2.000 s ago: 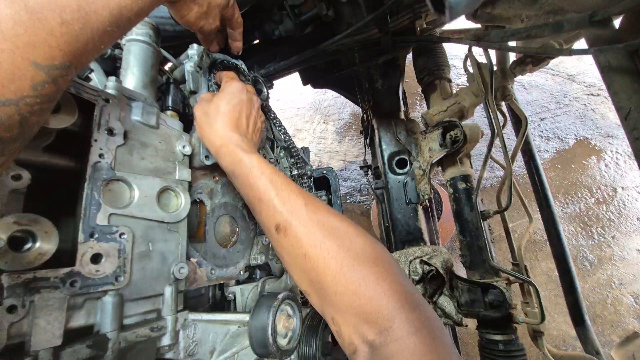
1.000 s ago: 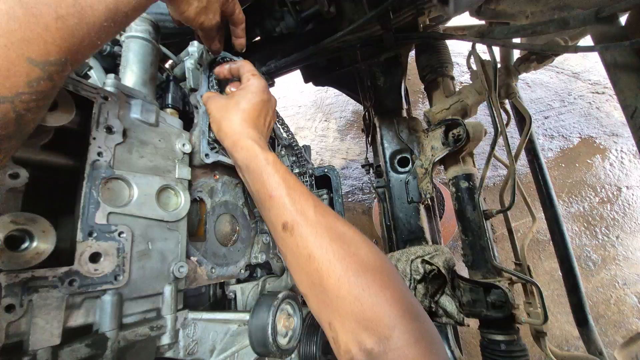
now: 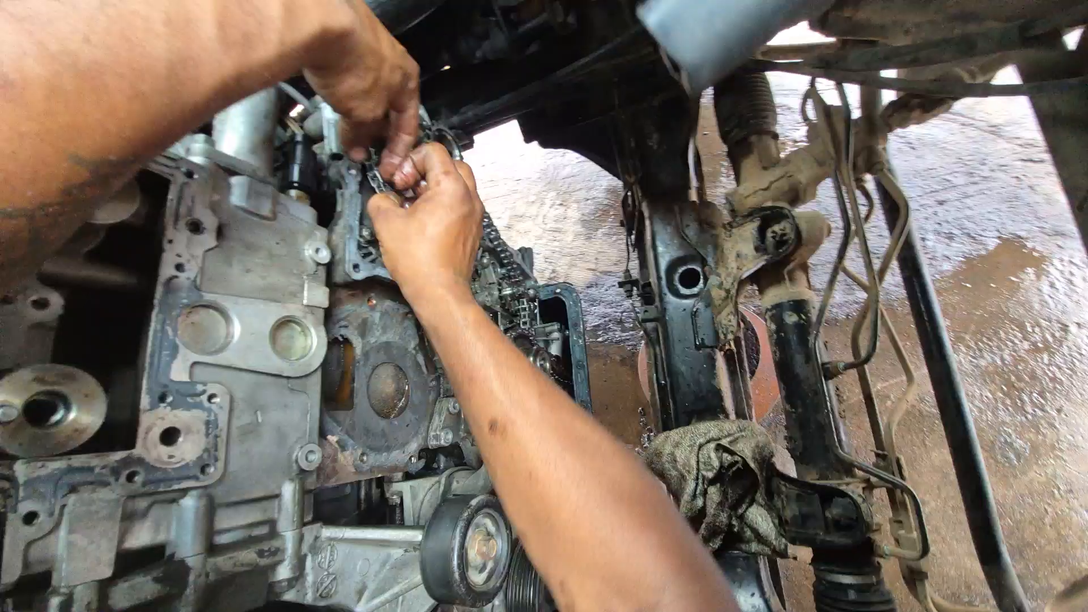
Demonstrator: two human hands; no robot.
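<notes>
My left hand (image 3: 370, 89) reaches down from the upper left, its finger and thumb closed at a metal timing chain (image 3: 376, 178) on the front of an engine. Just below it, my right hand (image 3: 429, 221) pinches the same chain between thumb and bent fingers, and the two hands touch. Part of the chain is hidden behind the fingers. Another run of chain (image 3: 506, 255) slants down to the right past my right wrist. Left of my right hand lies the grey edge of the timing housing (image 3: 353, 242), with the engine block (image 3: 263, 238) further left.
An idler pulley (image 3: 467, 548) sits below my right forearm. A dirty cloth (image 3: 722, 480) hangs over the black frame member (image 3: 680, 340) to the right. Metal pipes (image 3: 867, 280) run beside it above wet ground. A blurred grey object (image 3: 722, 34) shows at the top.
My left hand has come down to my right hand, which has shifted slightly down and right. A blurred grey object has appeared at the top right.
</notes>
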